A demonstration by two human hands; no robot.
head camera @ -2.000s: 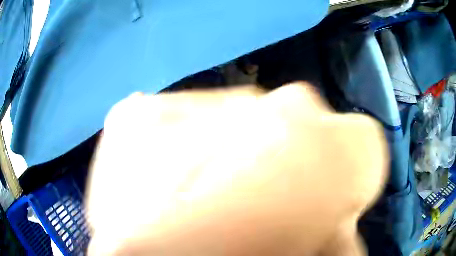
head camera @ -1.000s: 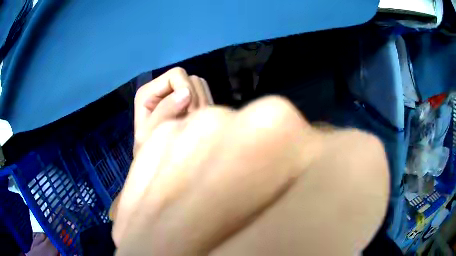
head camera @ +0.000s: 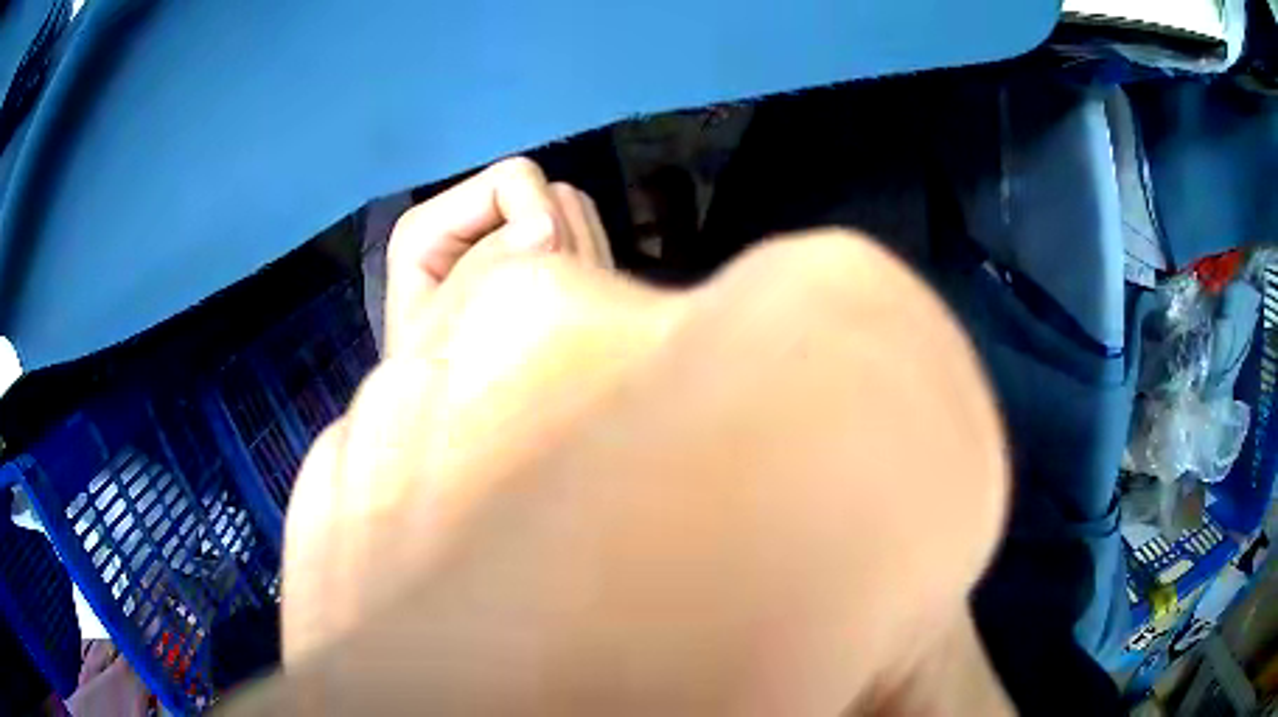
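A medium-blue garment panel point(head camera: 463, 98) spreads across the top, its curved edge hanging over the dark lap. Two bare hands overlap very close to the camera, below that edge. The farther one, apparently my left hand point(head camera: 491, 231), has curled fingers just under the panel's edge; its palm side is hidden. The nearer one, apparently my right hand point(head camera: 701, 462), is large, blurred and overexposed, its fingers not clearly visible. Nothing held shows in either hand. The machine head and needle are out of view.
Blue lattice baskets point(head camera: 154, 532) stand at lower left. Blue-grey cloth point(head camera: 1072, 280) hangs at right, beside another basket point(head camera: 1219, 553) with clear plastic and a red item point(head camera: 1217, 269). A white tabletop edge point(head camera: 1156, 17) shows at top right.
The panel has shifted and spread right since the first frame. The farther hand's curled fingers came into view, then moved slightly up. The nearer hand's bulge has moved left since one second ago.
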